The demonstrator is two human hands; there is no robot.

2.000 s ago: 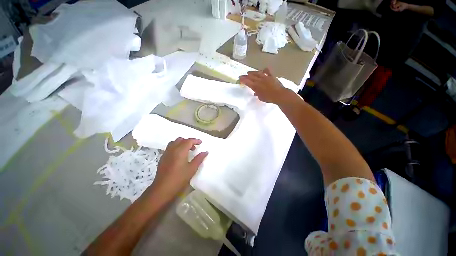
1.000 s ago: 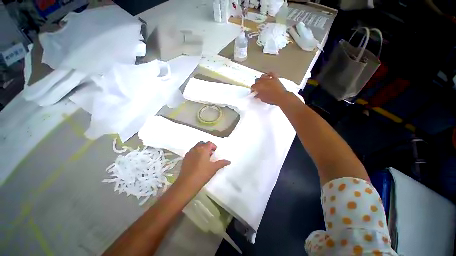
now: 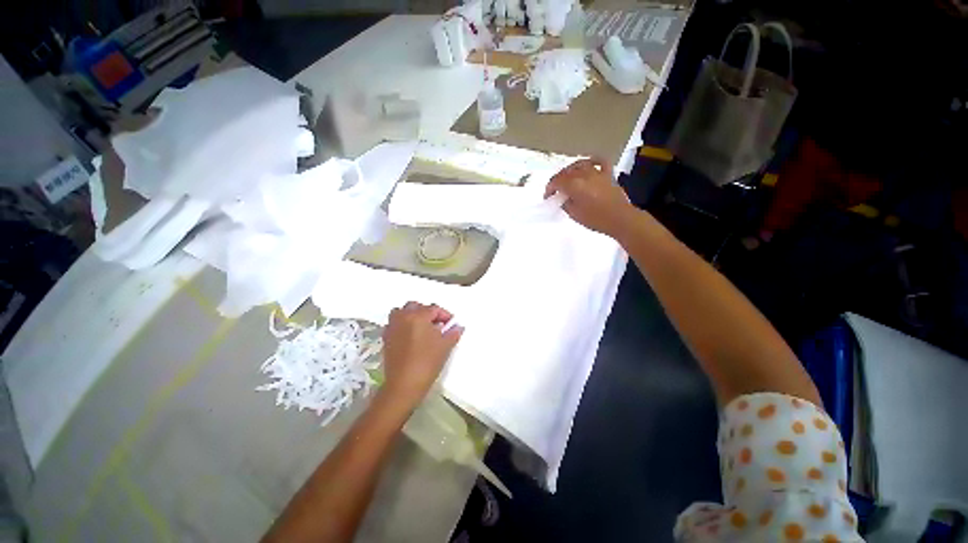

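The white bag panel stack [image 3: 541, 308] lies at the table's right edge, its U-shaped cutout facing left and its near corner overhanging the edge. My right hand [image 3: 592, 196] pinches the top sheet at the far side, where it is slightly raised. My left hand [image 3: 419, 345] is at the near side of the stack, fingers curled over the panel; whether they grip it is hidden. A tape roll [image 3: 441, 247] lies in the cutout. A pale yellow squeeze bottle [image 3: 441, 433] lies beside my left forearm, nozzle toward the table edge.
A heap of short white strips [image 3: 321, 366] lies left of my left hand. Crumpled white sheets [image 3: 281, 239] are behind it. A small clear bottle [image 3: 491, 110] stands farther back, near another strip heap [image 3: 557, 76]. A beige handbag [image 3: 732, 119] is beyond the table's right edge.
My right hand has closed on the sheet's far side, raising it slightly. My left hand's fingers have drawn together over the panel. The view has shifted a little.
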